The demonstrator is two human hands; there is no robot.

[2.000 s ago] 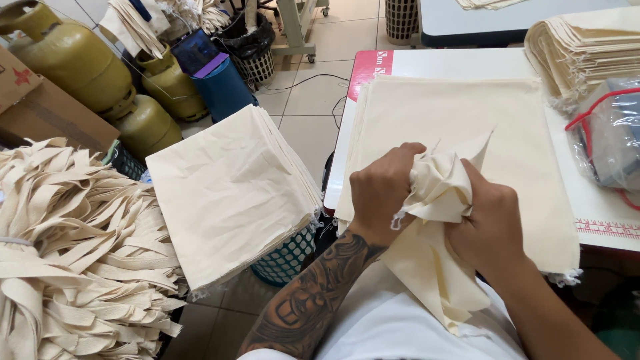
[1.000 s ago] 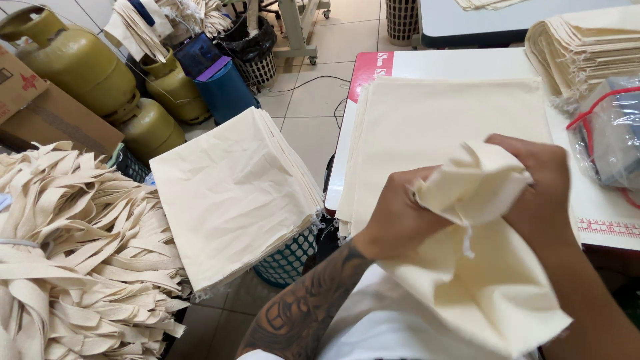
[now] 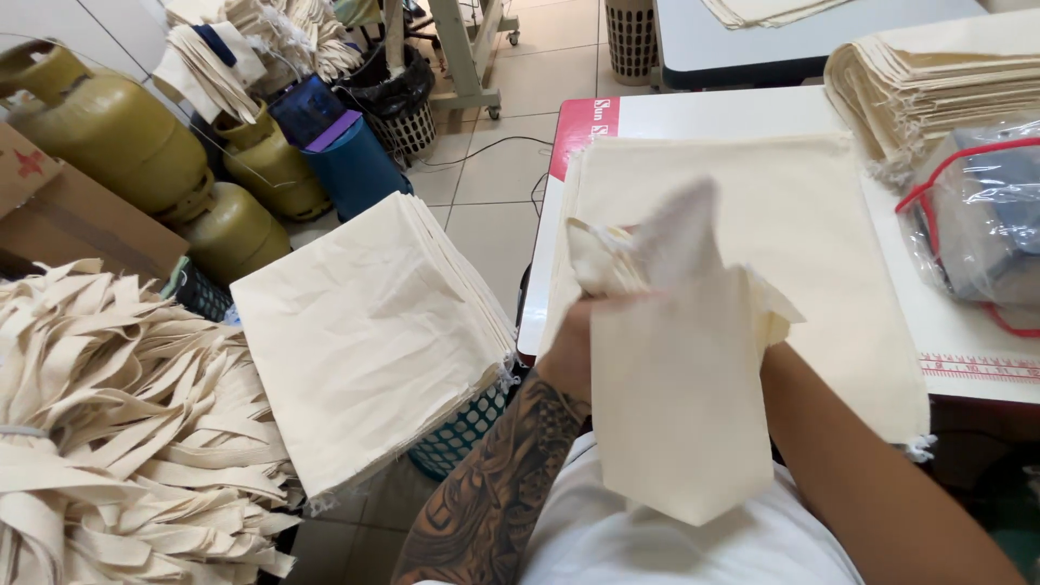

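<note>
A cream cloth piece, perhaps a fabric bag (image 3: 682, 398), hangs between my forearms, its upper part bunched and blurred by motion. My left hand (image 3: 581, 333) is closed on the bunched cloth at its left side. The cloth covers my right hand; only the wrist and forearm come out from under it at the right. Beneath and beyond my hands, a flat stack of cream fabric pieces (image 3: 780, 195) lies on the white table (image 3: 691, 114). To the left, another stack of cream fabric (image 3: 366, 325) rests on a teal plastic basket (image 3: 459, 431).
Cream fabric straps (image 3: 130, 406) lie heaped at left, before a cardboard box (image 3: 81, 211) and gas cylinders (image 3: 122, 122). A blue bin (image 3: 357, 166) stands behind the basket. Folded fabric (image 3: 934, 89) and a clear plastic bag with red trim (image 3: 983, 211) sit at right.
The held cloth, earlier bunched between both visible hands, now hangs down in front of my right hand and hides it. The fabric stacks have stayed where they were.
</note>
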